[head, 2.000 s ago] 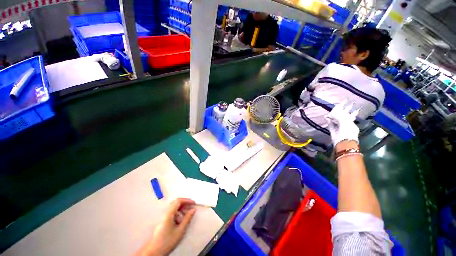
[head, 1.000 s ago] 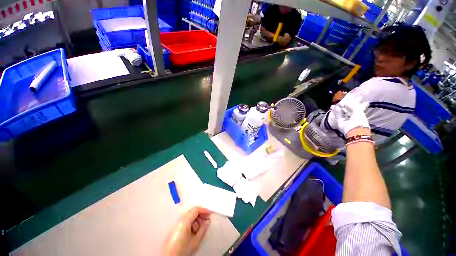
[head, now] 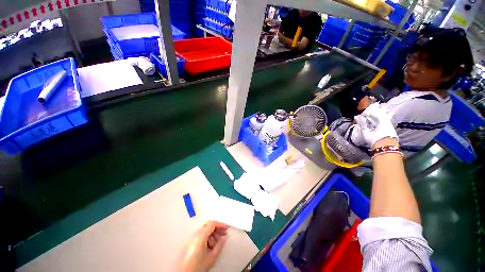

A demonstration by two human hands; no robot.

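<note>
My left hand [head: 206, 244] is bare and rests low over the tan board [head: 133, 228], fingers curled; whether it holds anything is hidden. A small blue hand tool [head: 189, 205] lies on the board just beyond it. A white pad [head: 234, 212] lies at the board's right edge, beside my left fingertips. My right hand [head: 375, 125], in a white glove, is raised at arm's length on the right, in front of a person's striped sleeve. Its fingers are bent; I cannot tell whether something small is in them.
A bundled white cloth [head: 258, 194] and a thin white stick [head: 227, 170] lie on the green mat. Bottles [head: 273, 127] stand in a small blue basket. Two small fans [head: 308, 121] are beyond. A blue storage bin [head: 282, 249] is at right. A person [head: 425, 101] sits on the right.
The view has turned right. The person has turned from facing away towards my raised right hand. My left hand and the blue tool have stayed about in place on the board.
</note>
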